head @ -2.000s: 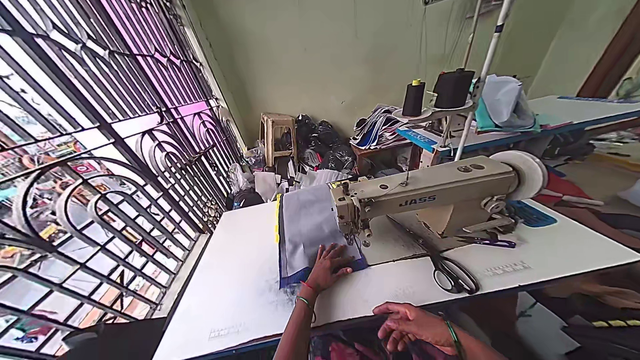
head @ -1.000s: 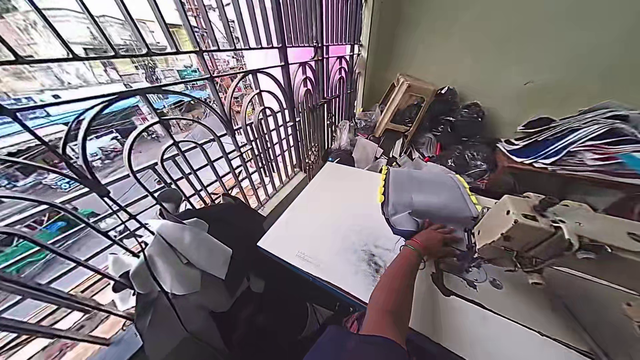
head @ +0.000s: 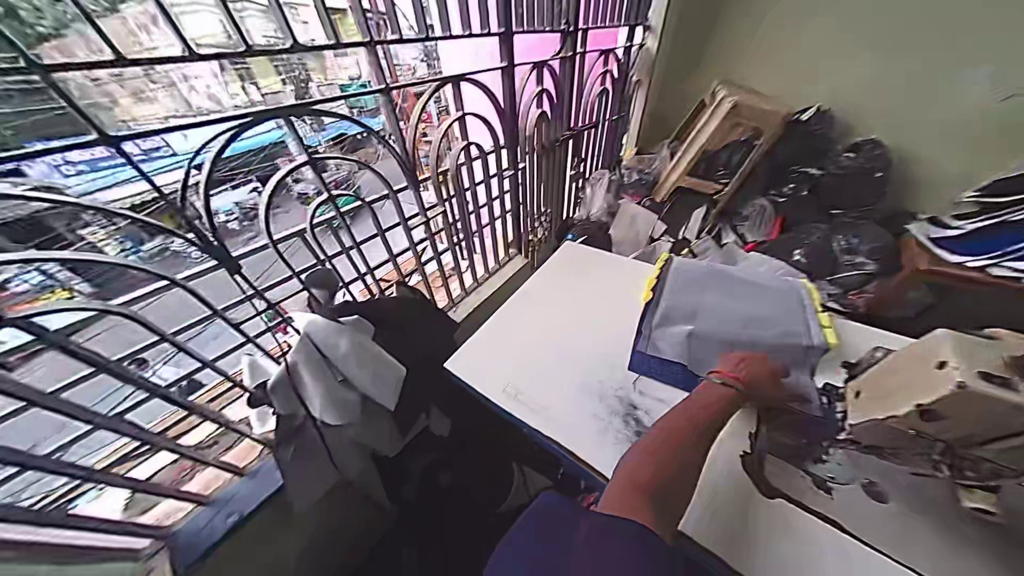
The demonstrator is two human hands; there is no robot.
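Note:
My left hand (head: 760, 380) rests on the lower right part of a grey fabric piece (head: 720, 308); whether its fingers grip the cloth cannot be told because they are blurred. The piece has a dark blue layer under it and yellow edging at both sides, and it lies on the white sewing table (head: 552, 344). Just right of the hand is the head of a cream sewing machine (head: 936, 384), cut off by the frame's edge. The needle area is blurred. My right hand is out of view.
A metal window grille (head: 384, 184) runs along the left, with white and dark cloth (head: 344, 368) heaped beside it. Behind the table are a tilted beige stool (head: 720, 144) and black plastic bags (head: 848, 184). Stacked fabric pieces (head: 976, 232) lie at the far right.
The view has swung left toward the grille. My right hand, seen two seconds ago near the table's front edge, is out of view. My left hand stays on the grey fabric.

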